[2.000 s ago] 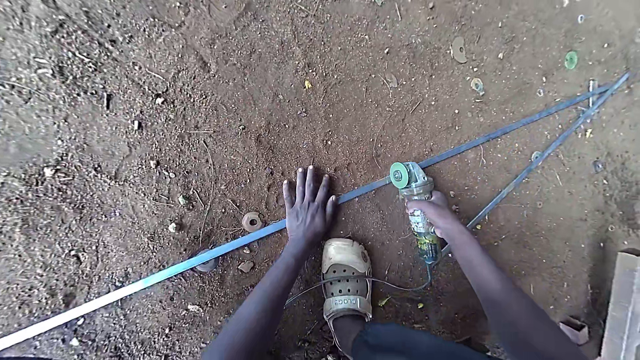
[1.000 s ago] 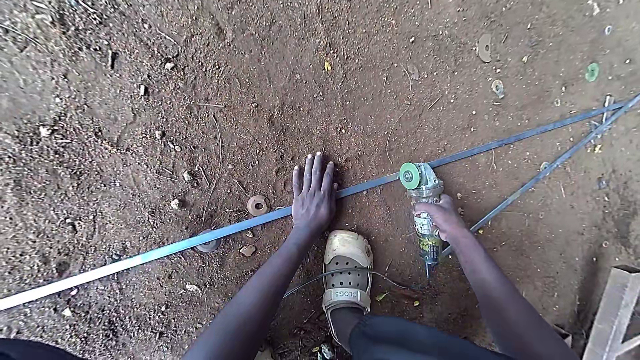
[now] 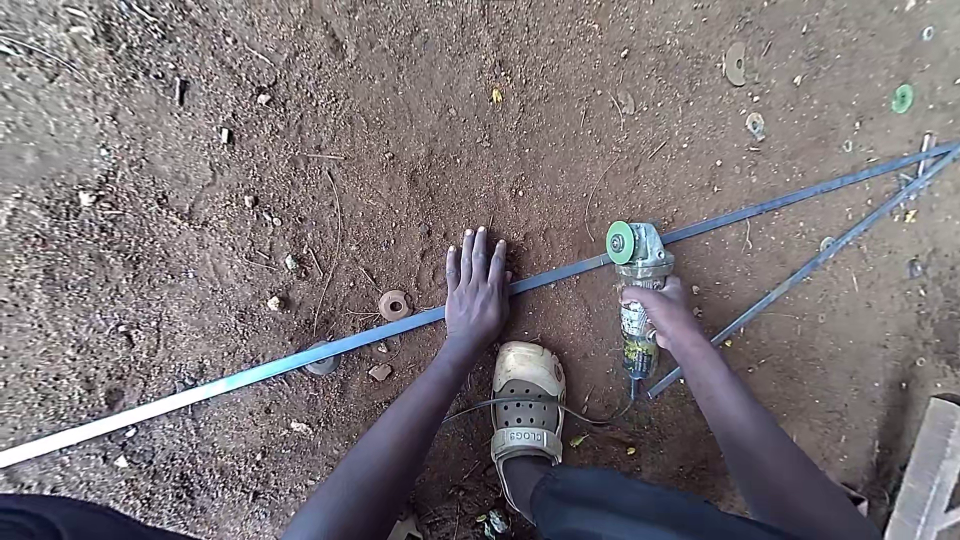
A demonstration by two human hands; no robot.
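Observation:
A long flat metal bar (image 3: 360, 340) runs slantwise across the dirt ground. My left hand (image 3: 477, 289) lies flat over it near the middle, palm down, fingers extended close together. To its right, my right hand (image 3: 664, 311) grips the body of an angle grinder (image 3: 643, 300), whose green disc (image 3: 620, 242) is at the bar's edge; whether it touches or spins I cannot tell. The power cord (image 3: 592, 420) leaves the grinder's lower end and crosses a beige clog (image 3: 527, 397) on my foot. A second metal bar (image 3: 810, 266) slants away at the right and meets the long bar near the right edge.
A worn brown disc (image 3: 394, 305) and a grey disc (image 3: 322, 360) lie by the long bar at left. Further discs, one of them green (image 3: 902, 98), are scattered at upper right. A short metal piece (image 3: 926, 154) sits where the bars meet. A metal frame (image 3: 926, 472) stands at lower right.
The left hand still rests on the bar and the right hand still holds the grinder beside it. The view has shifted slightly.

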